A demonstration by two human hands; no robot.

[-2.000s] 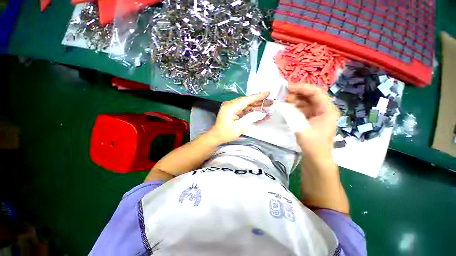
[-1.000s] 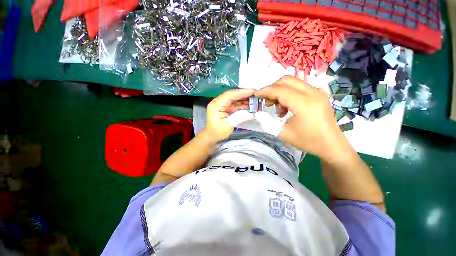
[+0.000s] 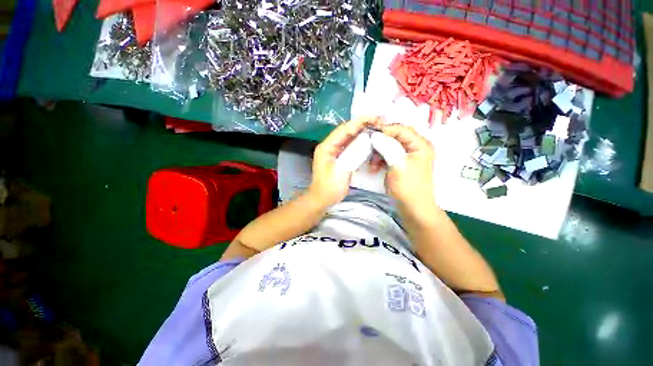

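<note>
My left hand [image 3: 335, 163] and my right hand [image 3: 409, 166] meet above my lap, at the edge of the white work sheet [image 3: 526, 211]. The white-covered thumbs point up and inward, and the fingertips of both hands pinch together. A small dark part [image 3: 372, 129] shows between the fingertips; the fingers hide most of it, so its exact shape cannot be told. On the sheet lie a loose pile of red strips [image 3: 445, 75] and, right of it, a loose pile of small dark and pale rectangular plates [image 3: 526, 125].
A stack of red sheets [image 3: 501, 44] with grey rectangles in a grid lies behind the piles. A heap of shiny metal clips [image 3: 276, 61] lies on clear plastic at the left. Larger red pieces [image 3: 143, 16] lie far left. A red stool [image 3: 187, 205] stands below the bench, left.
The grey plate visible between my hands a second ago is now mostly hidden. My right hand has turned and drawn in, and both thumbs now point upward. The view has shifted slightly.
</note>
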